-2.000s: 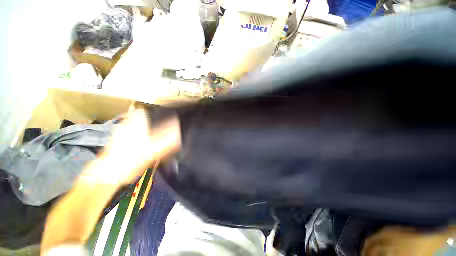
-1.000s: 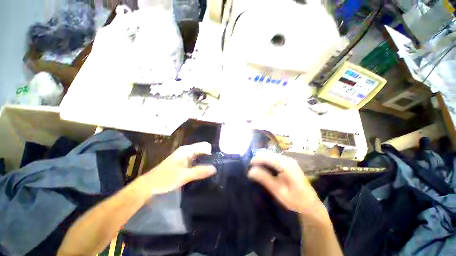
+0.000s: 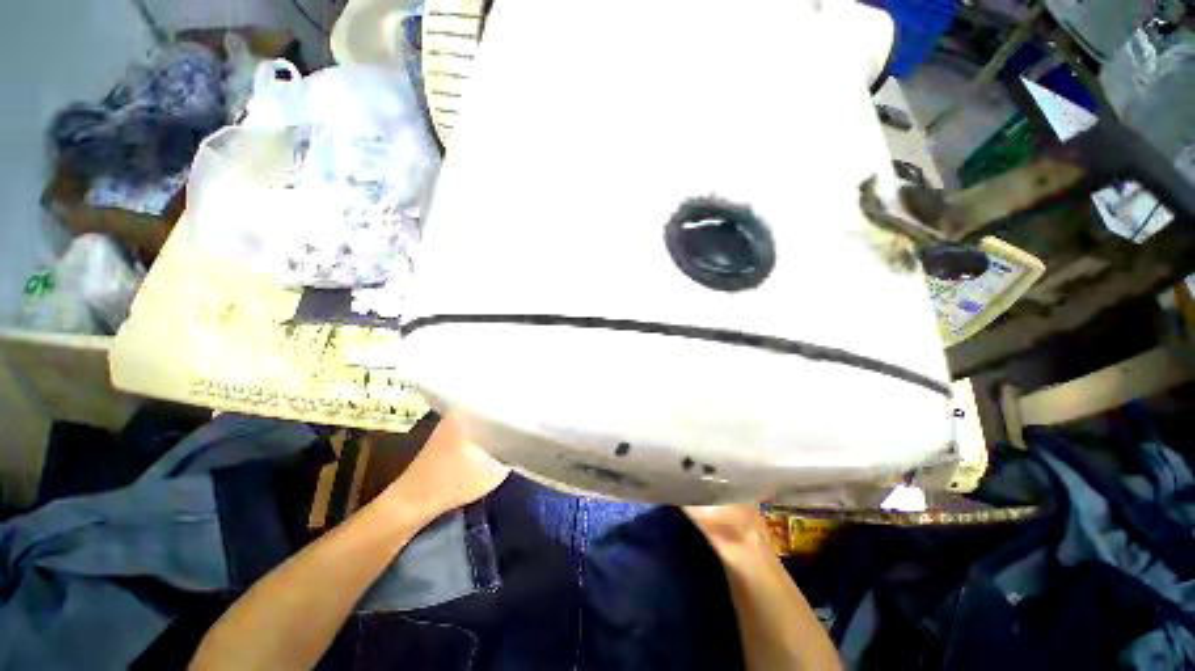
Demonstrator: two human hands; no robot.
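Note:
A dark navy denim garment (image 3: 550,577) with a pale stitch line and a grey-blue panel hangs over the lap and runs up under the machine head. The large cream-white sewing machine head (image 3: 577,236), with a black round hole, fills the middle of the view and hides the needle area. My left hand (image 3: 465,459) reaches under the head's left side, its fingers hidden. My right hand (image 3: 727,518) reaches under its front edge, its fingers also hidden. What either hand grips cannot be seen.
A translucent plastic bag (image 3: 354,157) stands on the cream table (image 3: 210,347), left of the head. Denim piles lie at left (image 3: 118,537) and right (image 3: 1048,537). A control panel (image 3: 983,295) is partly hidden behind the head at right.
The view has moved much closer to the machine head, which now covers the bright needle area and the fingers. Both hands were visible over the dark cloth one second ago.

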